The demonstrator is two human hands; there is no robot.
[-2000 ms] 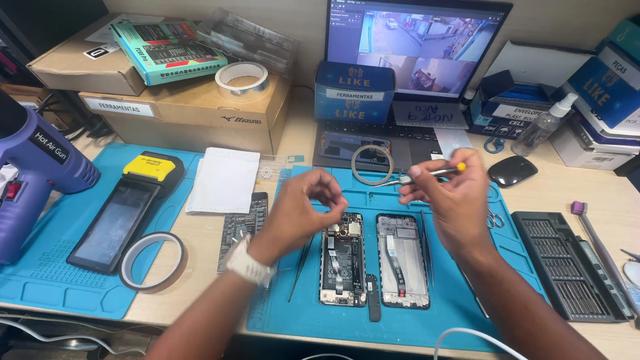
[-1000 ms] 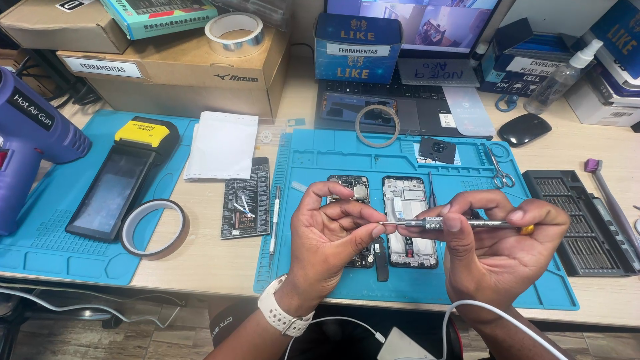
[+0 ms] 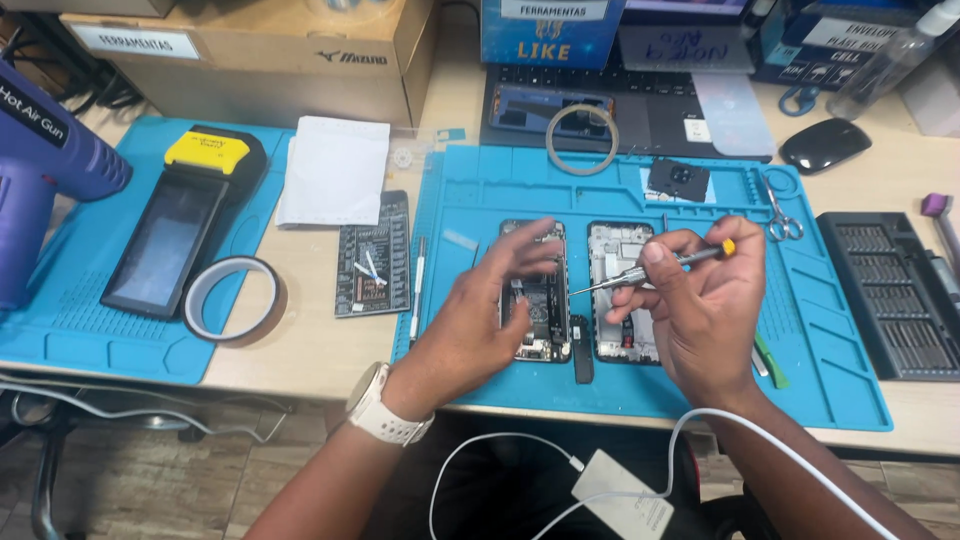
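My right hand holds a thin precision screwdriver with a yellow end cap, its tip pointing left between two opened phone parts. My left hand, fingers apart and holding nothing, hovers over the left part, a phone chassis with exposed circuitry, and covers some of it. To its right lies a silvery phone frame, partly hidden by my right hand. A small dark strip-shaped part rests between them on the blue repair mat.
Scissors and a screwdriver bit case are at the right. A ring of tape overlaps the laptop. A tape roll, a handheld terminal and a hot air gun are at the left. A white cable crosses my right forearm.
My hands, close together at the screwdriver one second ago, are now apart. My left hand has let go of its front end and moved left over the chassis. The screwdriver remains in my right hand.
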